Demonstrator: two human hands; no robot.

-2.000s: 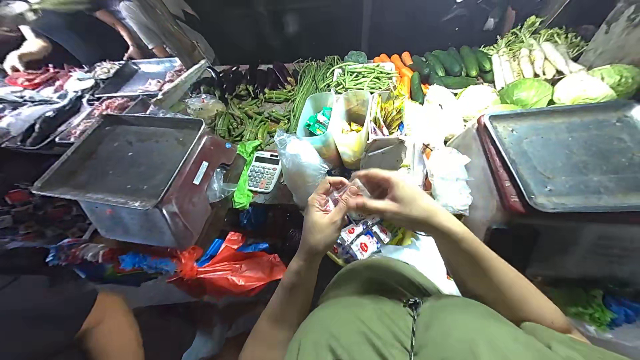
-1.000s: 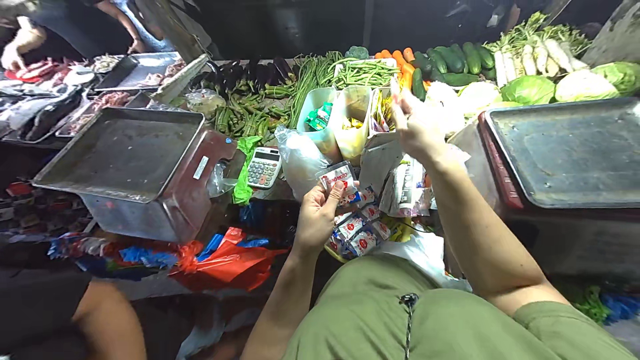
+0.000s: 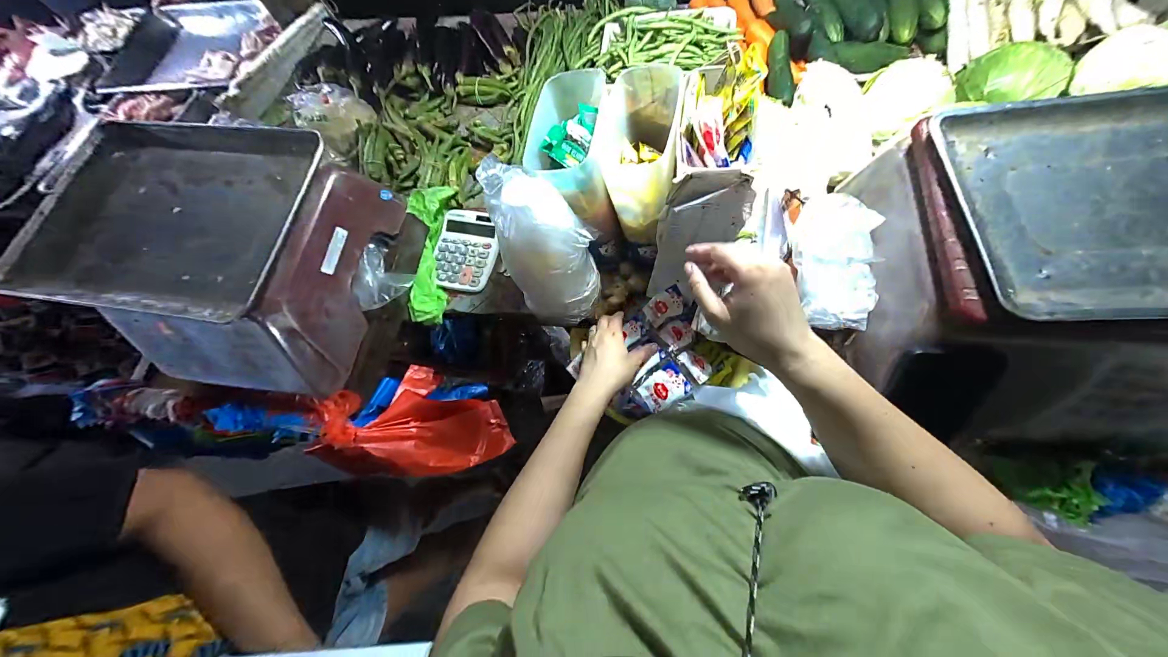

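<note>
My left hand (image 3: 613,358) reaches down onto small printed packets (image 3: 662,387), its fingers touching the pile's left edge; whether one is gripped cannot be told. Higher and to the right, my right hand (image 3: 753,301) is raised in front of a cardboard box (image 3: 701,214), fingers curled and apart, with no object visible in it. Behind the packets stand two plastic containers (image 3: 566,173) holding sachets, and a box of yellow and red sachets (image 3: 725,114). A filled clear plastic bag (image 3: 543,242) leans left of the packets, next to a white calculator (image 3: 466,251). White plastic bags (image 3: 832,260) hang at the right.
Weighing scales with metal trays flank me, one at left (image 3: 164,210) and one at right (image 3: 1063,205). Red plastic bags (image 3: 415,424) lie low at left, near another person's arm (image 3: 214,547). Green beans (image 3: 671,41), okra (image 3: 415,137) and cabbages (image 3: 1015,68) line the back.
My left hand has lowered from in front of the containers to the packet pile; the packet it held up a second ago no longer shows there. My right hand has come down from beside the sachet box.
</note>
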